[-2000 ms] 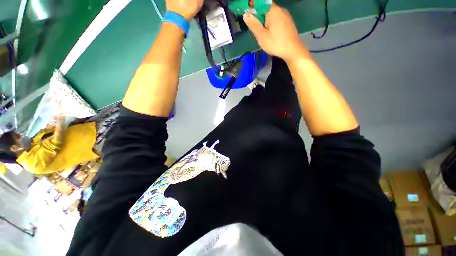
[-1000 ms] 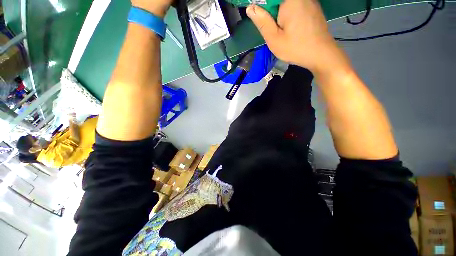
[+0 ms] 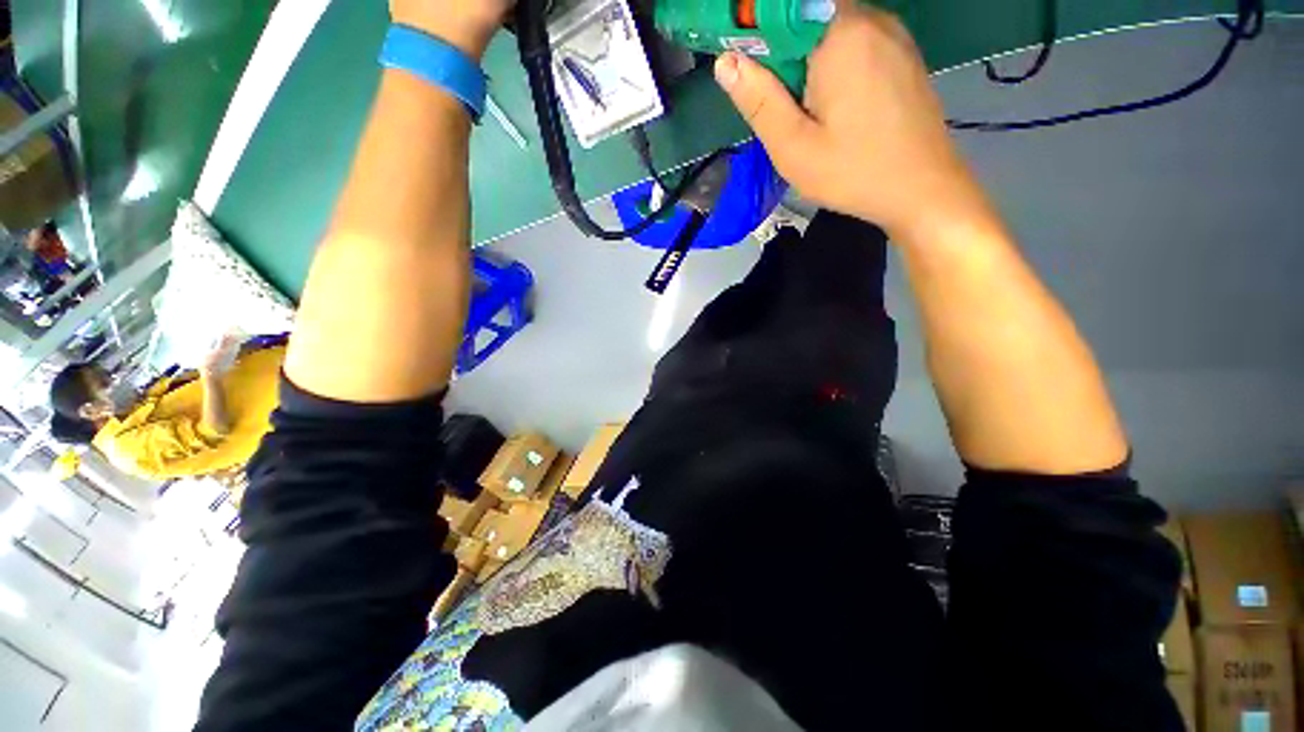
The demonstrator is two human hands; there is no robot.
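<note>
My right hand point(image 3: 872, 122) grips the green glue gun point(image 3: 765, 32) at the top of the view, thumb along its side. The gun's front end points left towards the black unit point(image 3: 661, 57), which has a white label point(image 3: 604, 72). A thick black cable point(image 3: 551, 143) loops down from the unit past the bench edge, with a black connector end point(image 3: 675, 255) hanging below. My left hand point(image 3: 446, 15), above a blue wristband, is cut off by the top edge beside the unit; its fingers are out of view.
The green bench top point(image 3: 343, 143) runs across the top. Black cords point(image 3: 1115, 109) hang over its edge at right. A blue stool point(image 3: 494, 308) and cartons point(image 3: 518, 472) stand below at left, more cartons point(image 3: 1241, 572) at right. A person in yellow point(image 3: 186, 422) is at far left.
The view first shifted closer to the bench, so the unit and hands appear larger. Since one second ago, the glue gun and unit show slightly lower, with more of the gun in view.
</note>
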